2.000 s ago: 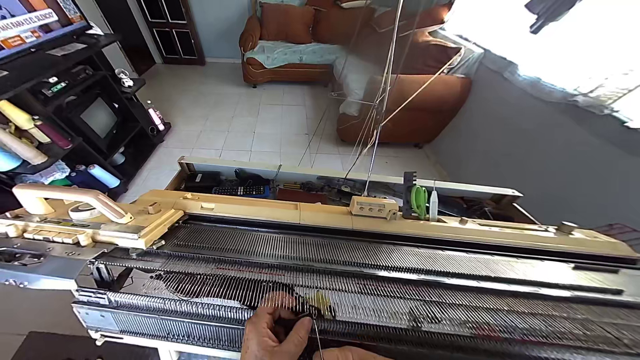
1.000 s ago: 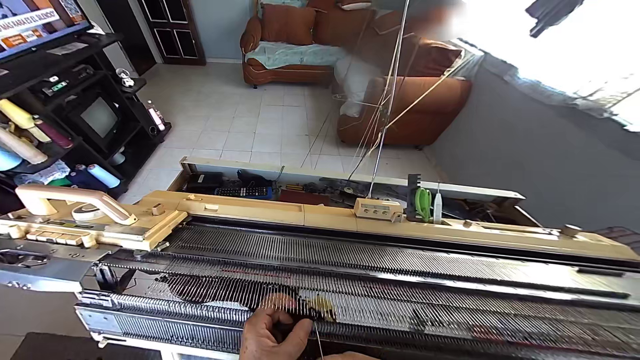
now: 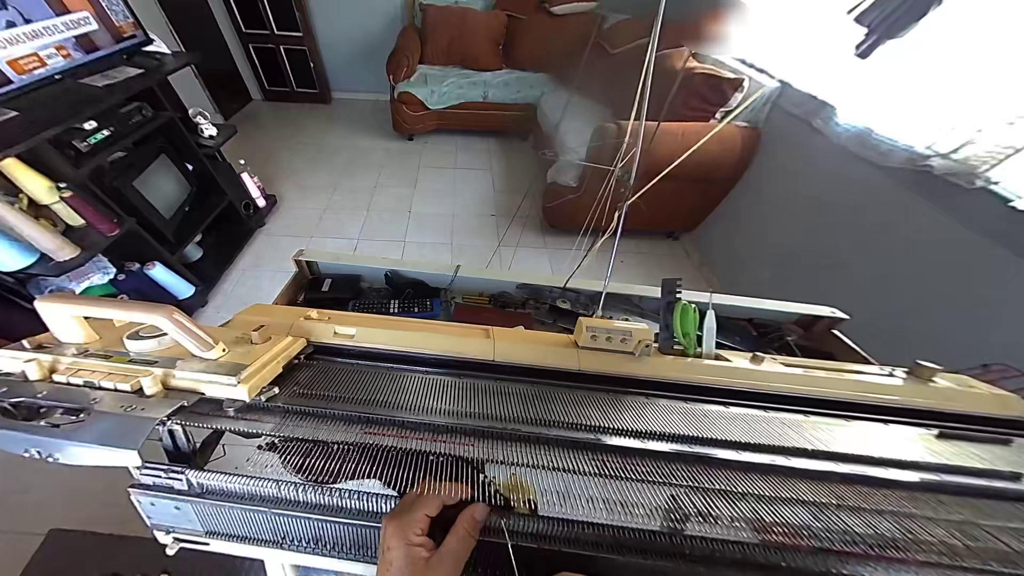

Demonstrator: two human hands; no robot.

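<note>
A knitting machine with two needle beds (image 3: pixel 720 448) spans the lower view. My left hand (image 3: pixel 432 528) is at the front bed, its thumb and forefinger pinched together at dark knitting (image 3: pixel 360 464) that hangs among the needles; what lies between the fingertips is too small to tell. Just right of the thumb, a thin metal tool or needle (image 3: pixel 510 546) slants down from the front bed. Only a sliver of my right hand (image 3: pixel 570 574) shows at the bottom edge, so its fingers and hold are hidden. A yellowish patch (image 3: pixel 516 492) lies beside the dark knitting.
The cream carriage (image 3: pixel 144 344) with its handle rests at the machine's left end. A yarn mast (image 3: pixel 628 184) with strands rises behind the bed. Green clips (image 3: pixel 686 326) stand at the back rail. Behind it, an open tray (image 3: pixel 384 264) holds a remote control (image 3: pixel 396 307) and tools.
My left hand stays at nearly the same place on the front bed. Less of my right hand shows at the bottom edge than before.
</note>
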